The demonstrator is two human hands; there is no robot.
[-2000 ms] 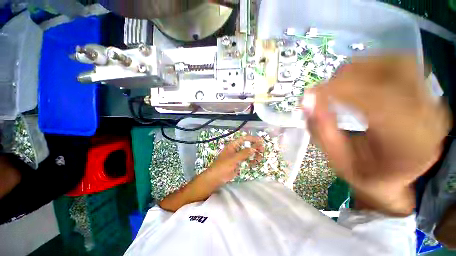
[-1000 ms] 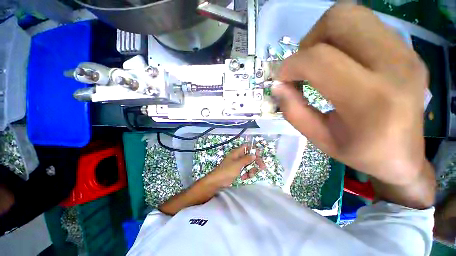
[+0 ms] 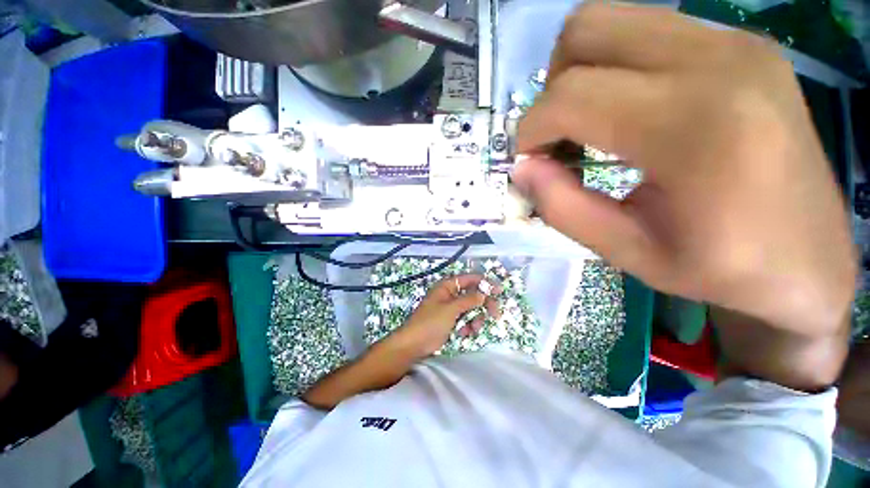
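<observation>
The assembly head (image 3: 467,176), silver blocks with screws and a spring, is in the upper middle. My right hand (image 3: 687,162) is large at the right, with thumb and forefinger pinched at the head's right end on a component (image 3: 522,167). Only a bit of white shows between the fingertips; thin green leads show behind them. My left hand (image 3: 453,310) is over the lap tub of loose components (image 3: 396,291), holding a small white component (image 3: 485,286) at its fingertips.
A steel bowl feeder (image 3: 286,33) stands behind the head, with pneumatic cylinders (image 3: 205,152) at left. Black cables (image 3: 329,281) loop below. A blue bin (image 3: 105,162) and red stool (image 3: 181,334) are left. The output tub (image 3: 529,38) is partly hidden behind my right hand. Green crates (image 3: 250,334) flank my lap.
My right hand has moved left from over the output tub to the head's right end and stays there. My left hand remains over the lap tub, now with a component at its fingertips. The view has shifted slightly.
</observation>
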